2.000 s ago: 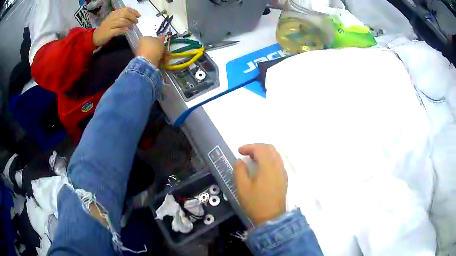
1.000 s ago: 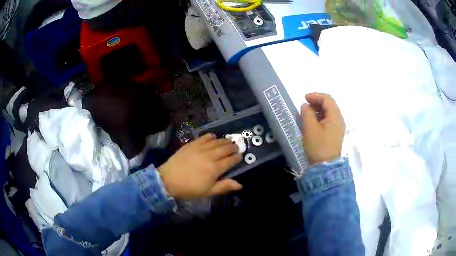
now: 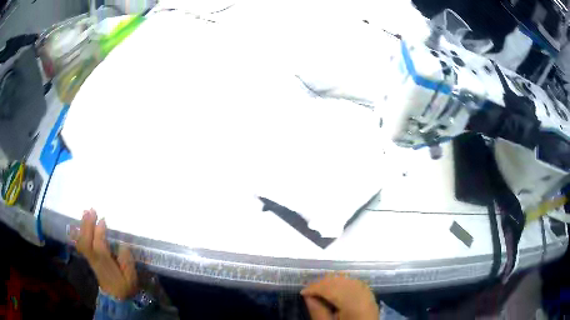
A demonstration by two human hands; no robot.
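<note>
A large puffy white padded panel (image 3: 219,125) covers the left and middle of the table, its dark edging (image 3: 297,226) showing at the near corner. The white machine head (image 3: 425,103) with a blue stripe stands right of it; the needle area is blurred. My left hand (image 3: 107,259) is at the table's front edge on the left, fingers raised, with nothing seen in it. My right hand (image 3: 344,299) is curled at the front edge near the middle, cut off by the frame's bottom; whether it holds something is hidden.
A black phone (image 3: 473,170) lies right of the needle, near a small brown rectangle (image 3: 461,234). Dark tapes (image 3: 511,234) hang over the front edge. Yellow-green snips (image 3: 12,184) lie far left, below a clear bag with green (image 3: 122,34). A ruler (image 3: 250,270) runs along the front edge.
The view has swung right to the machine head. My left hand has left the bobbin tray and is at the table edge. My right hand is now farther right along that edge. The tray is out of view.
</note>
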